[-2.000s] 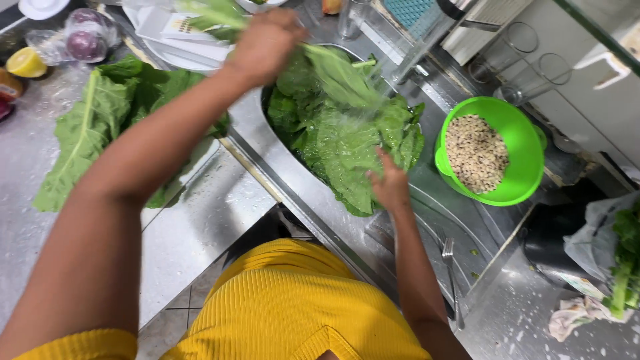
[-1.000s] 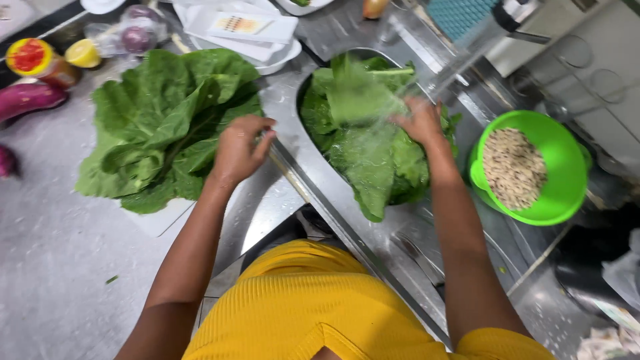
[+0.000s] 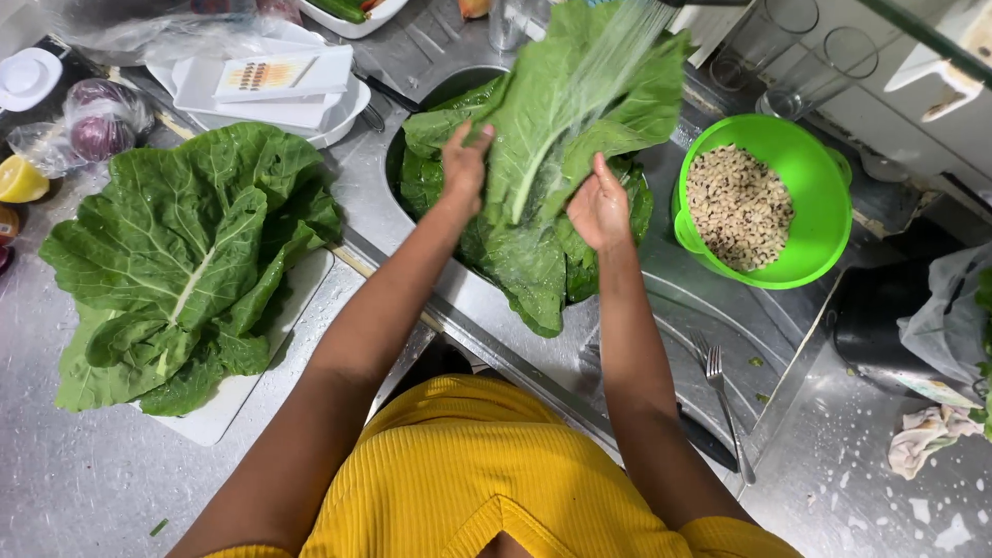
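A large green leaf (image 3: 535,132), apparently collard, is spread between my hands under a stream of water (image 3: 601,77) above the sink. My left hand (image 3: 465,167) is at the leaf's left edge, its fingertips on or behind it. My right hand (image 3: 601,205) holds the right side, palm up, thumb raised, fingers partly hidden by the leaf. More wet leaves (image 3: 422,178) fill the steel sink basin (image 3: 395,174) below, some hanging over its front rim. Left of the sink, a pile of the same leaves (image 3: 186,263) lies on a white cutting board (image 3: 256,380).
A green plastic bowl (image 3: 821,201) of black-eyed peas (image 3: 736,205) stands right of the basin. A fork (image 3: 725,411) and a black-handled knife (image 3: 705,442) lie near my right forearm. A white grater (image 3: 283,74) rests on white containers at the back left. Glasses (image 3: 821,70) stand behind the bowl.
My left hand has moved from beside the leaf pile to the leaf over the sink. The leaf is now spread out under the water, with both hands at it.
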